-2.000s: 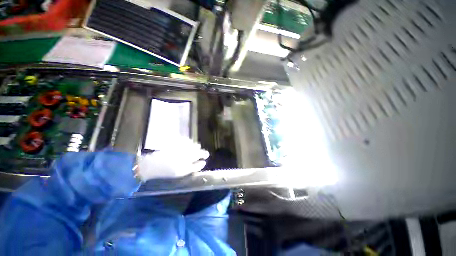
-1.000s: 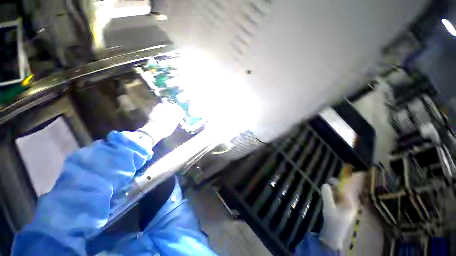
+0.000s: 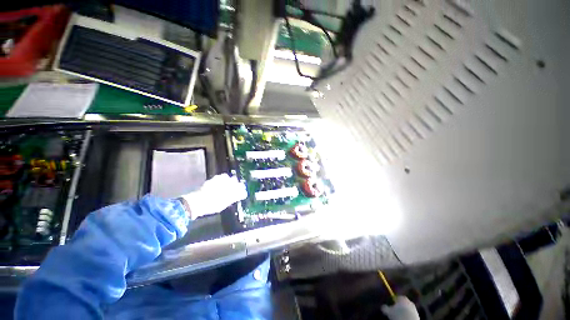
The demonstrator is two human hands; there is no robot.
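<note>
A green circuit board with white bars and three copper-orange rings lies on the conveyor, its right end lost in glare. My white-gloved left hand has its fingertips at the board's left edge, closed on the edge or frame; the exact grip is unclear. My gloved right hand is at the bottom right, partly cut off, holding a thin yellow stick that points up and left, away from the board.
A framed white sheet lies in the conveyor gap. Another board sits at the far left. The metal front rail runs below. A slotted grey cabinet stands right. A black keyboard, paper and red bin are behind.
The board has come left out of the bright light, with my left hand at its left edge. My right hand has come into view, now with the yellow stick visible. The view has swung back left.
</note>
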